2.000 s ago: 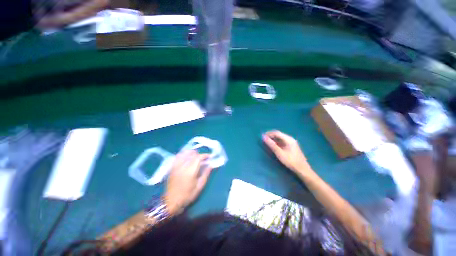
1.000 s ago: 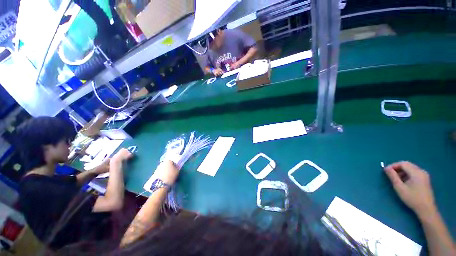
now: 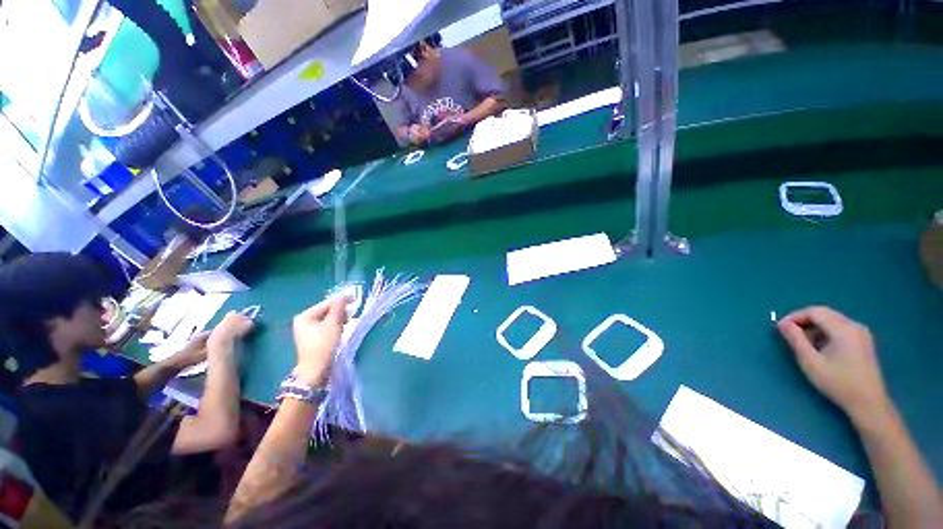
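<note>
My left hand (image 3: 321,333) is raised at the wire bundle (image 3: 357,362), a fanned sheaf of pale strands, with thumb and fingertips pinched together; whether a strand is between them cannot be told. My right hand (image 3: 833,356) rests over the bench at the right, thumb and finger pinching a tiny white piece (image 3: 773,316) whose tip shows beyond them. Three white plastic frames, one (image 3: 525,332), another (image 3: 624,347) and a third (image 3: 553,392), lie loose between my hands.
Another frame (image 3: 811,198) lies at the far right. White sheets (image 3: 432,315) lie by the bundle, by the metal post (image 3: 653,134) and near my right wrist (image 3: 760,455). A person (image 3: 62,382) works at the left, another (image 3: 447,88) across the bench beside a carton (image 3: 503,143).
My left hand has lifted from the wire bundle, its fingers now raised and pinched. My right hand still pinches the tiny piece. The view has shifted slightly.
</note>
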